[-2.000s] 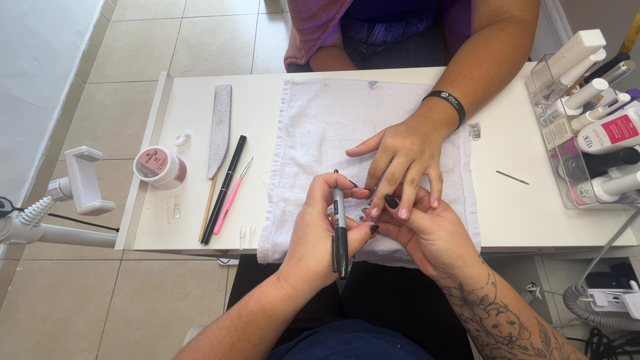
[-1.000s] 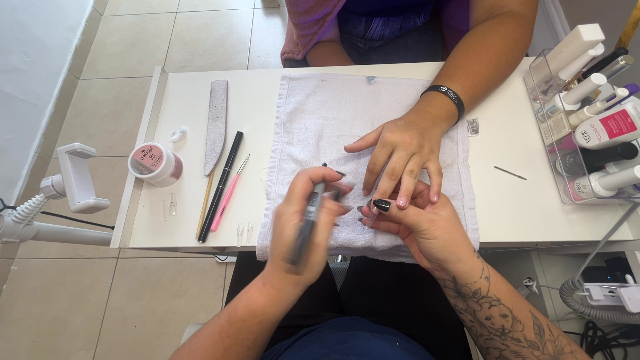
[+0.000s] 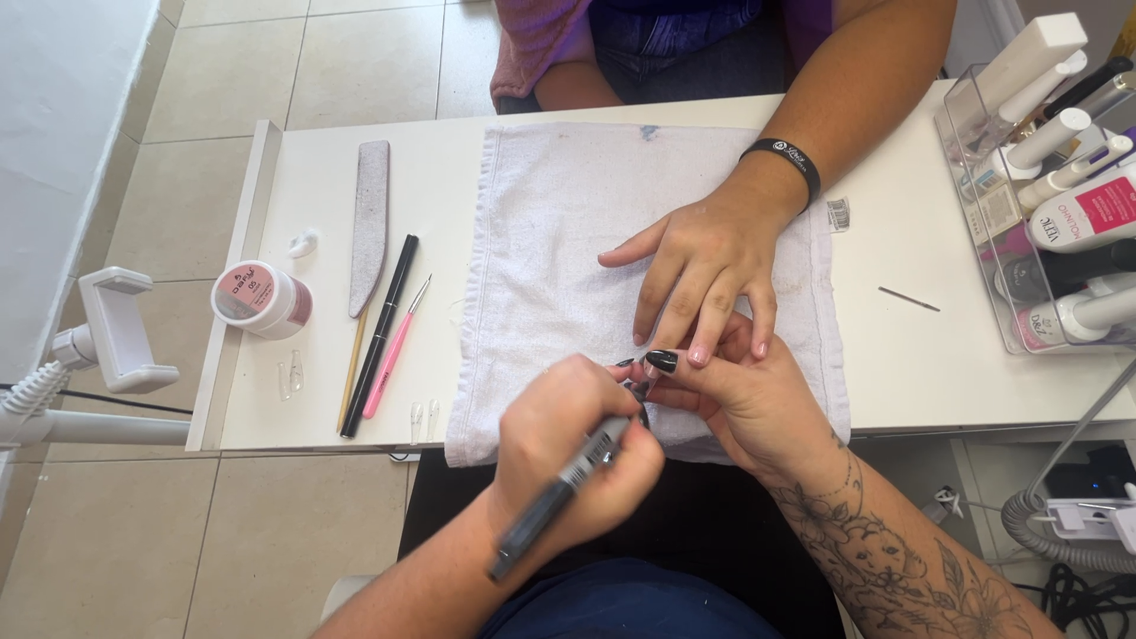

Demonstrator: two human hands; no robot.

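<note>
My left hand (image 3: 577,444) holds a grey and black marker pen (image 3: 568,484), its back end toward my lap and its writing end at a fingertip of another person's hand (image 3: 701,257). My right hand (image 3: 754,390), with long black nails and a tattooed forearm, pinches that fingertip between thumb and fingers from below. A clear piece, probably a nail tip, shows there, partly hidden by my fingers. The other person's hand lies palm down on a white towel (image 3: 559,213), its fingers toward me. A black wristband (image 3: 785,158) is on that wrist.
Left of the towel lie a grey nail file (image 3: 369,222), a wooden stick (image 3: 353,373), a black pen-like tool (image 3: 382,333), a pink brush (image 3: 390,364), clear nail tips (image 3: 424,419) and a jar (image 3: 262,300). At right are a thin metal bit (image 3: 908,299) and a clear organizer (image 3: 1003,266) with bottles.
The marker has swung from upright to slanted, and its writing end has come down to the held fingertip. My right hand keeps its hold there.
</note>
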